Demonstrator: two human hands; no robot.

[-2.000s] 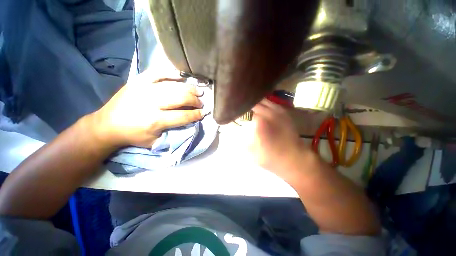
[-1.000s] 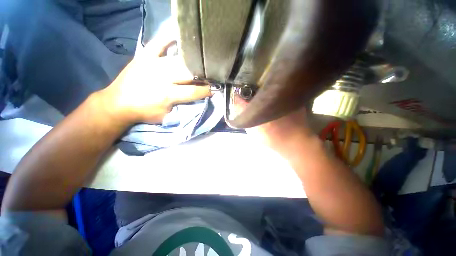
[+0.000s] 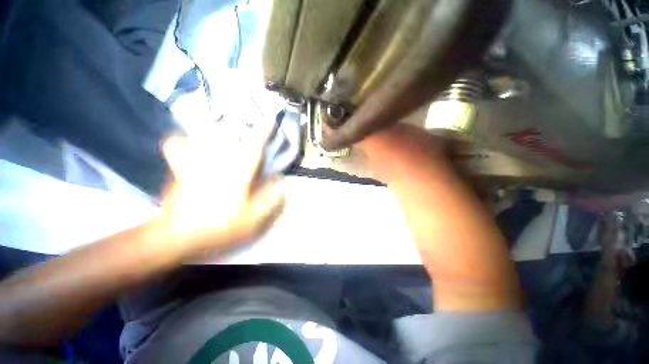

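Note:
Dark navy-grey cloth (image 3: 78,92) lies left of the sewing machine head (image 3: 320,43), with a paler, overexposed part reaching the presser foot area (image 3: 310,117). My left hand (image 3: 213,195) is blurred and washed out by light, over the table beside the cloth, with the thumb apart from the fingers; whether it grips cloth cannot be told. My right hand (image 3: 363,146) is mostly hidden behind the machine head, close to the needle area, and its fingertips do not show. A dark cloth edge runs right from under the needle area.
The white table edge (image 3: 306,259) runs in front of my lap. A cream ribbed knob (image 3: 451,116) is on the machine head. A dark cloth strip (image 3: 523,213) lies right of my right forearm. Another person's arm (image 3: 605,277) shows at the lower right.
My left hand has moved down and away from the presser foot. The pale cloth at upper left shows more spread. The scissors are no longer visible; my right forearm has shifted left in view.

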